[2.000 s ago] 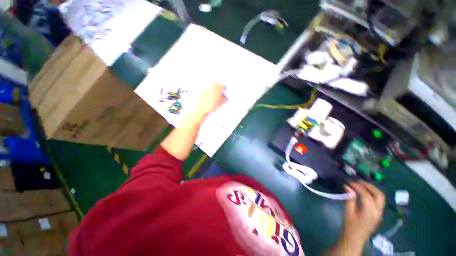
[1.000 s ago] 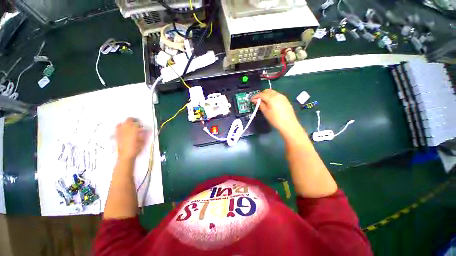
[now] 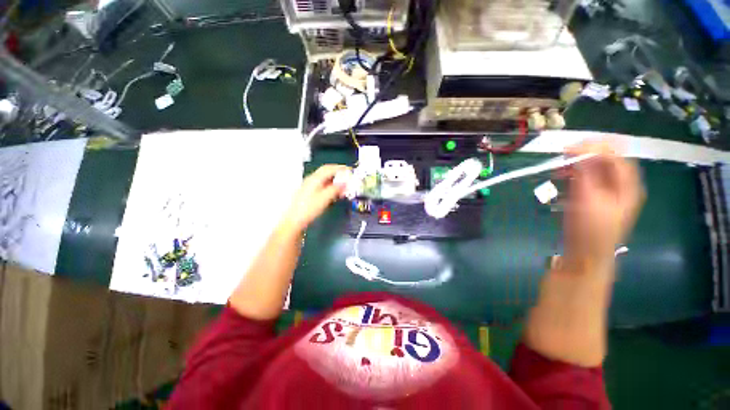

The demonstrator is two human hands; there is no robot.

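My left hand (image 3: 316, 196) is at the left side of the white socket block (image 3: 398, 176). Its fingertips touch a pale, blurred part beside a charger circuit board (image 3: 371, 182); whether they grip it is unclear. My right hand (image 3: 604, 200), blurred, holds the end of a white output cable (image 3: 528, 170) out to the right. The cable's tied bundle hangs over the green fixture test board (image 3: 439, 173) and partly hides it. A second white cable (image 3: 362, 267) lies in front of the black fixture (image 3: 424, 224), near the lit red switch (image 3: 385, 216).
Loose circuit boards (image 3: 176, 264) lie on the white paper sheet (image 3: 216, 200) at left. A beige instrument (image 3: 504, 80) and a white power strip (image 3: 368, 114) stand behind the fixture. A small white square (image 3: 546, 191) lies at right. Cabled units (image 3: 656, 96) lie at the back right.
My left hand has moved from the paper sheet to the socket block. My right hand has moved right from the test board, drawing a cable with it. The view has also shifted.
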